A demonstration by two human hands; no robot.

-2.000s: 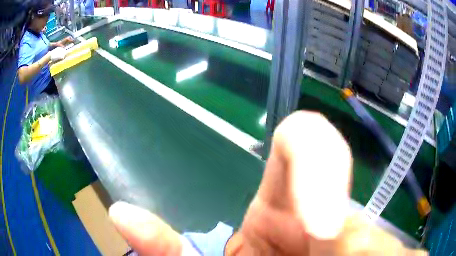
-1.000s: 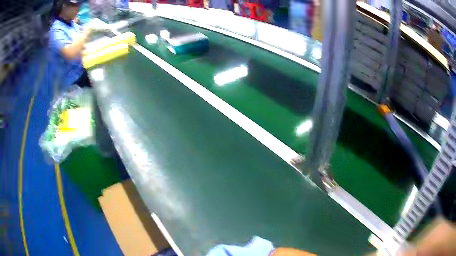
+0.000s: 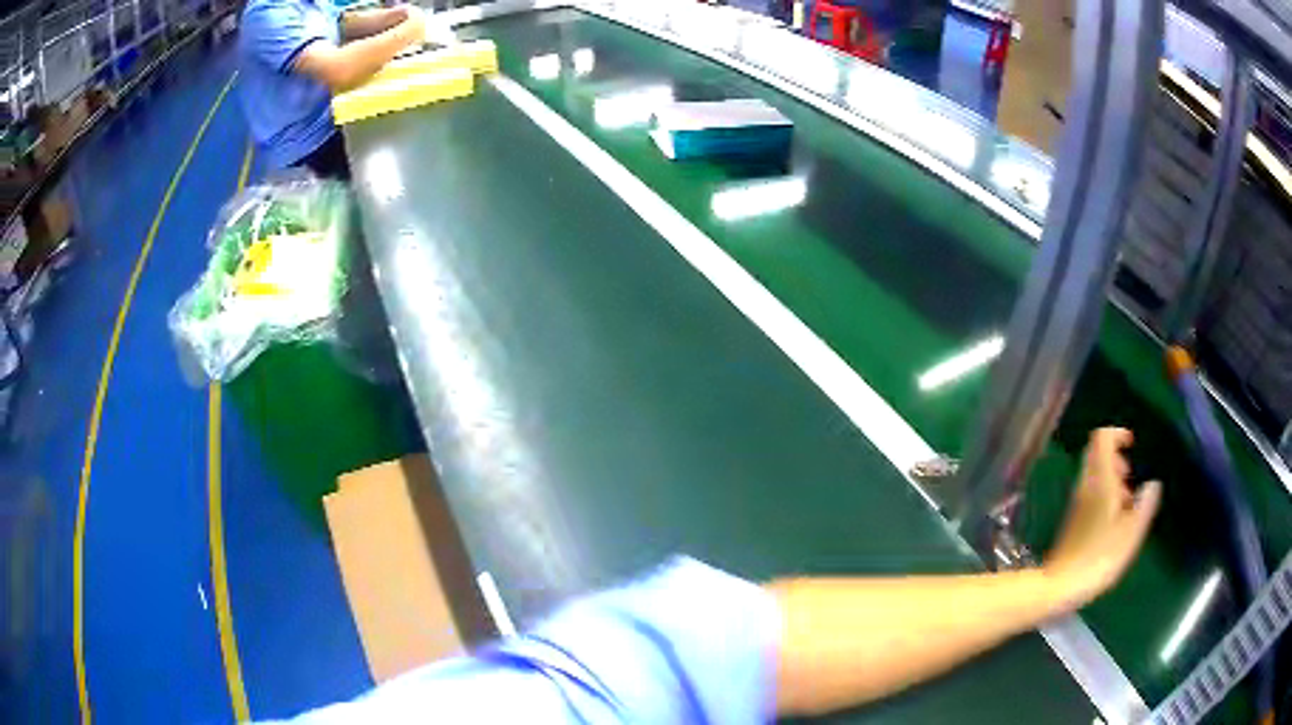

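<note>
My left hand (image 3: 1109, 518) reaches over the bench's white edge to the green belt, just right of a grey metal post. Its fingers are apart and slightly bent, with nothing visible in them. The blue-sleeved forearm crosses the lower part of the view. A white label strip (image 3: 1230, 654) with rows of dark marks runs through the bottom right corner, apart from the hand. A teal and white product box (image 3: 726, 130) lies farther up the belt. My right hand is not in view.
The metal post (image 3: 1066, 269) stands at the bench edge. A blue tube (image 3: 1216, 460) with an orange end crosses the belt at right. A person in blue (image 3: 291, 88) stands by yellow pieces (image 3: 411, 88) at upper left. Brown cardboard (image 3: 394, 569) and a bagged green bin (image 3: 291, 283) are at left.
The view has turned left, shifting the scene right. The hand that was large and close at first is gone from there; my left arm now stretches over the belt. The box is nearer the post.
</note>
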